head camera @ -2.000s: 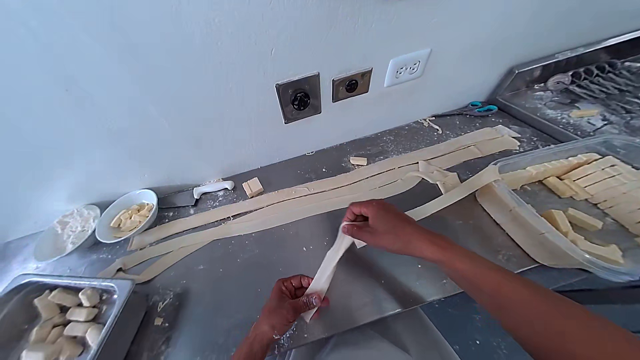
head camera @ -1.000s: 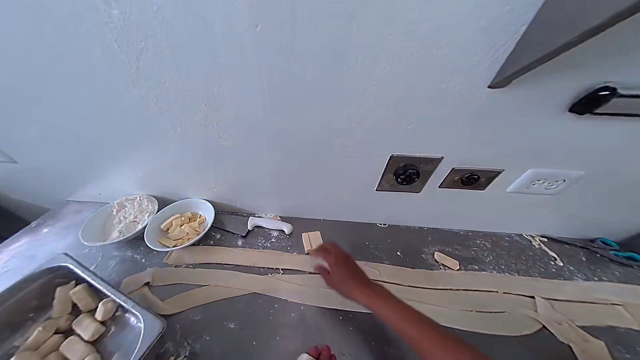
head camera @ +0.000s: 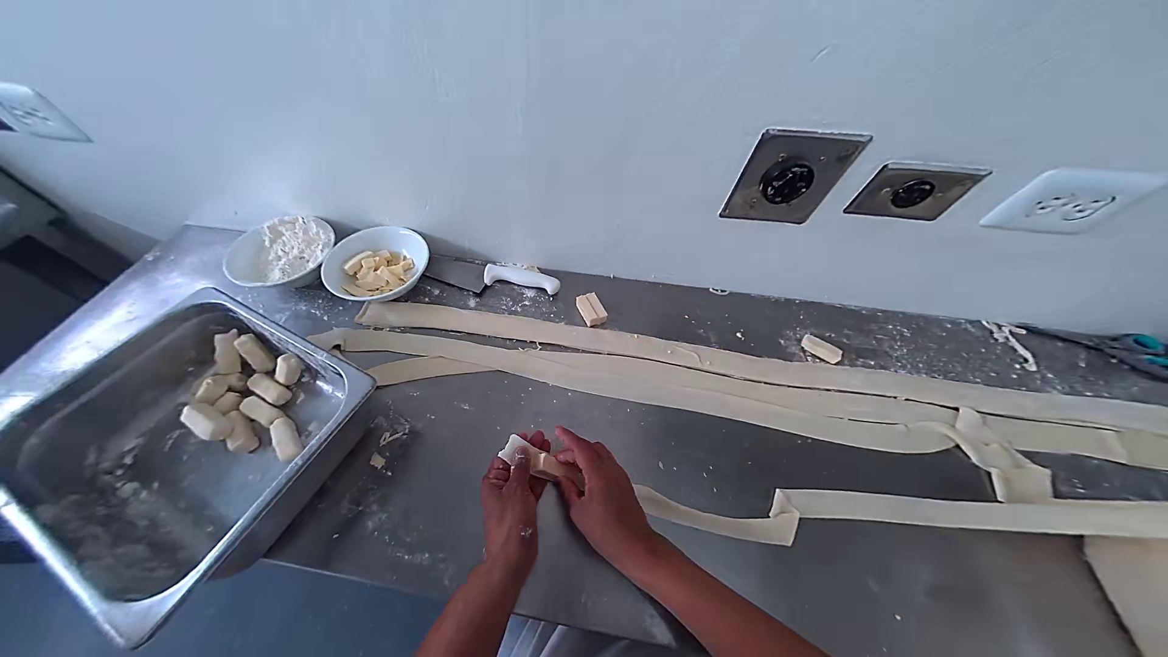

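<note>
My left hand [head camera: 514,493] holds the end of a dough strip [head camera: 721,522] against a small pale block [head camera: 545,464], which looks like cheese. My right hand [head camera: 598,493] grips the other side of the block and dough, close beside the left. From my right hand the strip trails right along the counter, with a fold in it. Behind lie several long flat dough strips [head camera: 639,380], some overlapping. Two blocks [head camera: 591,309] sit together past the strips, and a single block [head camera: 821,349] lies farther right.
A deep steel pan [head camera: 119,511] with several dough-wrapped pieces [head camera: 260,392] stands at left. Behind it are a bowl of flour [head camera: 290,248], a bowl of pale pieces [head camera: 376,265] and a white-handled knife [head camera: 520,277]. Scissors [head camera: 1141,351] lie by the wall at right.
The view has swung left. My right hand, reaching at the blocks behind the strips one second ago, is back beside my left hand, and a block is now between them with the dough.
</note>
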